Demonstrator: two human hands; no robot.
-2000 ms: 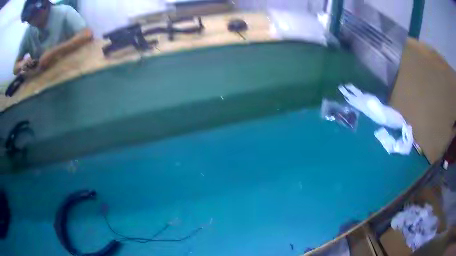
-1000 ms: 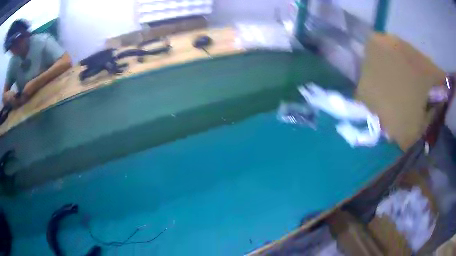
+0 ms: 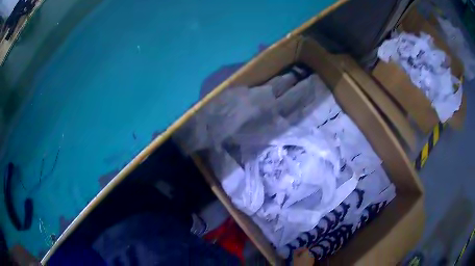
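An open cardboard box (image 3: 408, 174) stands below the bench edge. Crumpled white wrapping (image 3: 297, 176) lies inside it, over rows of black curved parts (image 3: 333, 234) at its near end. My right hand (image 3: 302, 256) shows only as fingertips at the bottom edge, at these parts; its grip is hidden. My left hand (image 3: 23, 256) seems to be the blurred skin-toned patch at the bottom left corner, cut off by the edge. A black curved headband (image 3: 11, 202) lies on the green bench at far left, with thin wires (image 3: 41, 171) beside it.
The bench's pale edge (image 3: 172, 127) runs diagonally between bench and box. A second cardboard box (image 3: 398, 83) with crumpled white scraps (image 3: 422, 65) is at upper right. Yellow-black tape (image 3: 429, 147) marks the floor. My dark clothing and something red (image 3: 229, 238) are below the bench edge.
The view has swung down and right, bringing the box of black curved parts into full view. The headband now shows farther left. Fingertips have appeared at the bottom edge.
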